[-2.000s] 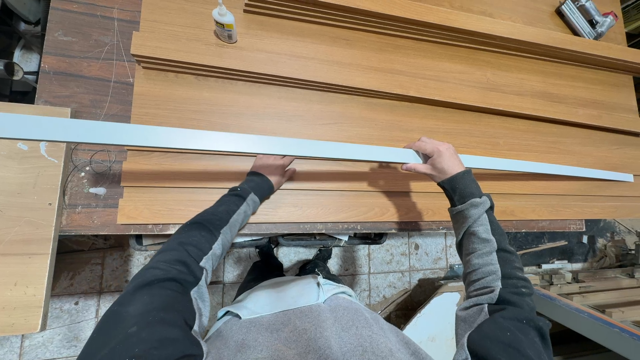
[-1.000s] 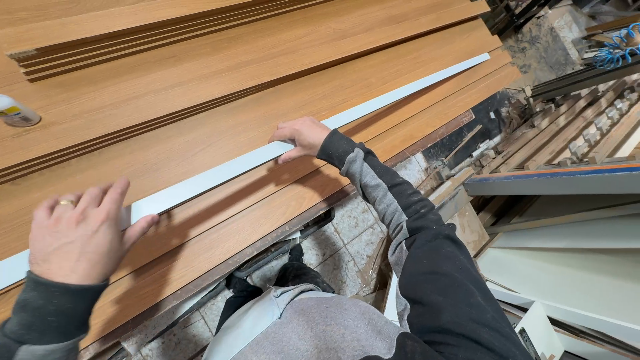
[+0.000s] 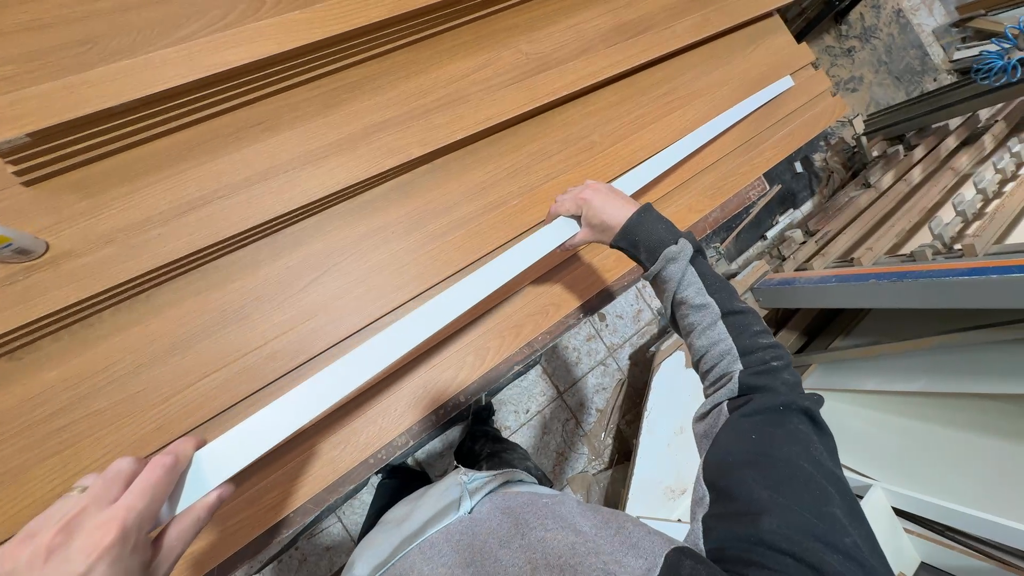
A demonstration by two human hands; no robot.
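Observation:
A long narrow white strip (image 3: 384, 348) runs diagonally over wood-grain boards (image 3: 320, 272) that lie in stepped layers on a workbench. My right hand (image 3: 594, 214) grips the strip around its middle, with the fingers over the far edge and the thumb at the near edge. At the lower left my left hand (image 3: 120, 512) holds the near end of the strip between fingers and thumb. The strip's far end lies towards the upper right, over the boards. Whether the strip touches the boards along its length cannot be told.
At the left edge a white bottle (image 3: 20, 245) lies or stands on the boards. A rack of wooden slats (image 3: 904, 192), a blue coiled hose (image 3: 998, 60) and white panels (image 3: 920, 432) are at the right. Tiled floor (image 3: 560, 368) shows beyond the bench edge.
The view has swung to the right. My left hand, open above the strip a second ago, now holds it. My right hand still grips the strip.

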